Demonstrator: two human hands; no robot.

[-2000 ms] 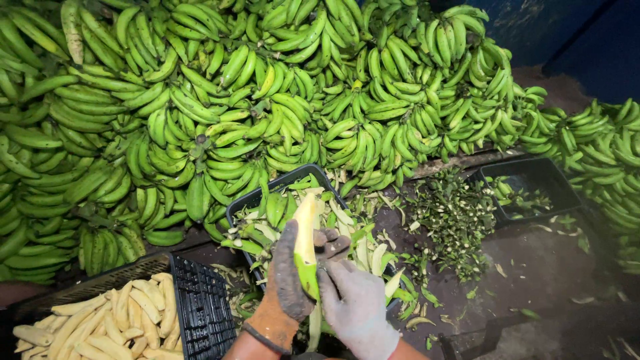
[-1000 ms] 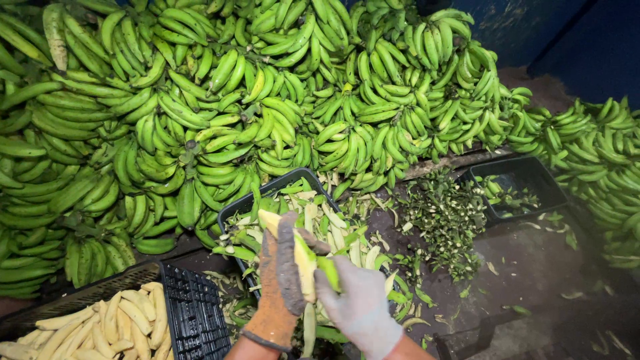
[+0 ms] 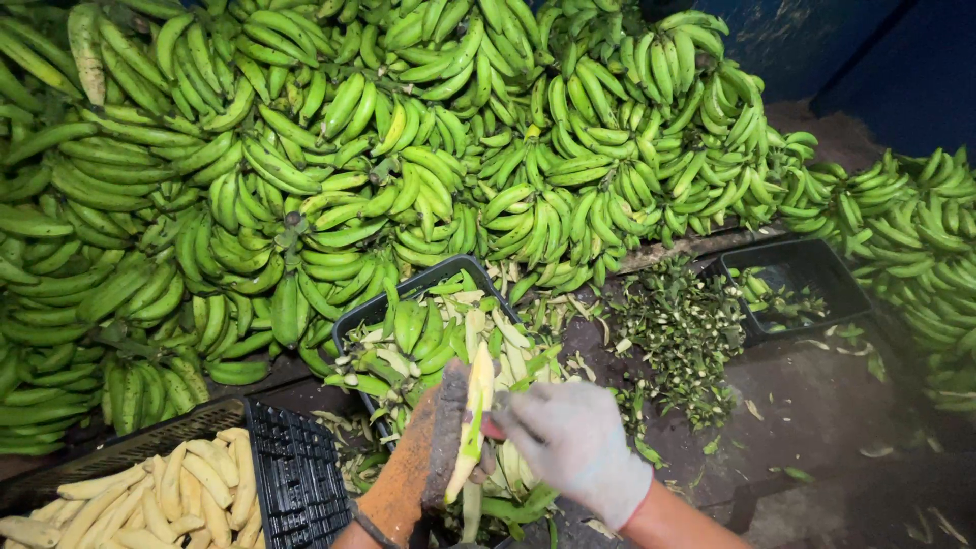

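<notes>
My left hand (image 3: 438, 435), in a soiled orange and grey glove, grips a mostly peeled green plantain (image 3: 479, 389). A strip of green skin remains on its lower half. My right hand (image 3: 576, 442), in a pale glove, is closed on a small tool with a red handle (image 3: 492, 428), held against the fruit; the tool's blade is mostly hidden. Both hands are above a dark plastic crate (image 3: 418, 284) heaped with peels (image 3: 499, 335) and several green plantains (image 3: 427, 328).
A black crate (image 3: 297, 473) at lower left holds peeled plantains (image 3: 202, 488). Large heaps of green plantain bunches (image 3: 343, 168) line the back. Cut stems (image 3: 679, 343) lie on the floor at right, beside a dark bin (image 3: 831, 278) with scraps inside.
The fruit in my left hand has lost much of its green skin. It was tilted left a second ago and now stands nearly upright in view. My right hand has shifted a little right.
</notes>
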